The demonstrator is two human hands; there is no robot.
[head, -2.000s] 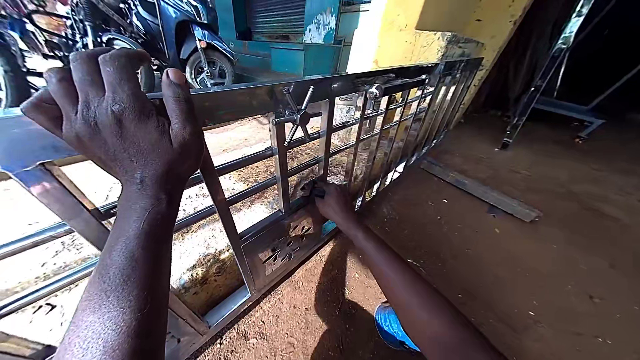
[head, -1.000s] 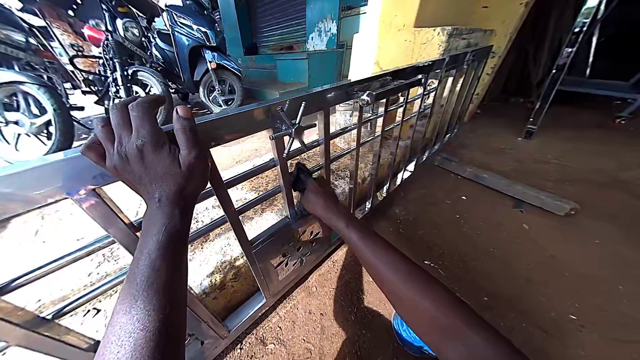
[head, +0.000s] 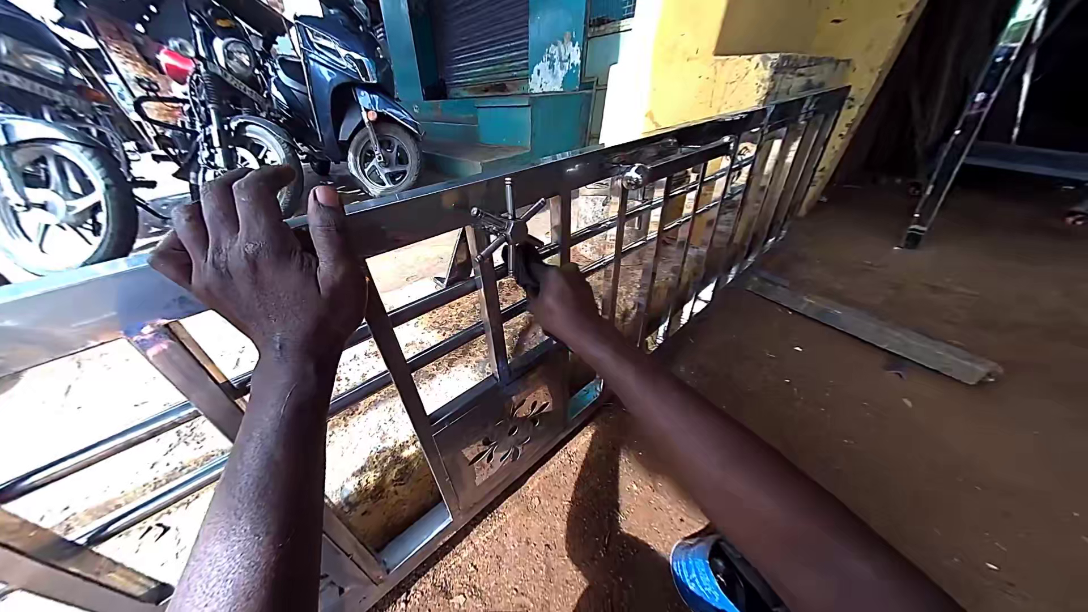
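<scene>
A long metal gate (head: 476, 191) of square tubes and round bars stands tilted across the view. My left hand (head: 268, 251) grips its top rail at the left, fingers over the far side and thumb on top. My right hand (head: 557, 293) is closed around a small dark thing, too hidden to name, against the upright just below a star-shaped metal ornament with spokes (head: 510, 228). Below, a panel with a cut-out flower pattern (head: 510, 432) fills part of the frame. A round metal fitting (head: 633, 176) sits under the top rail, further right.
Beyond the gate are a blue scooter (head: 340, 93), motorcycles (head: 225, 102) and teal steps (head: 510, 127). A yellow wall (head: 680, 76) stands at the gate's far end. A flat bar (head: 875, 331) lies on the brown earth at right. A blue item (head: 701, 574) is at the bottom.
My right hand has moved up the upright, from near the flower panel to just under the star-shaped ornament. The left hand stays on the top rail.
</scene>
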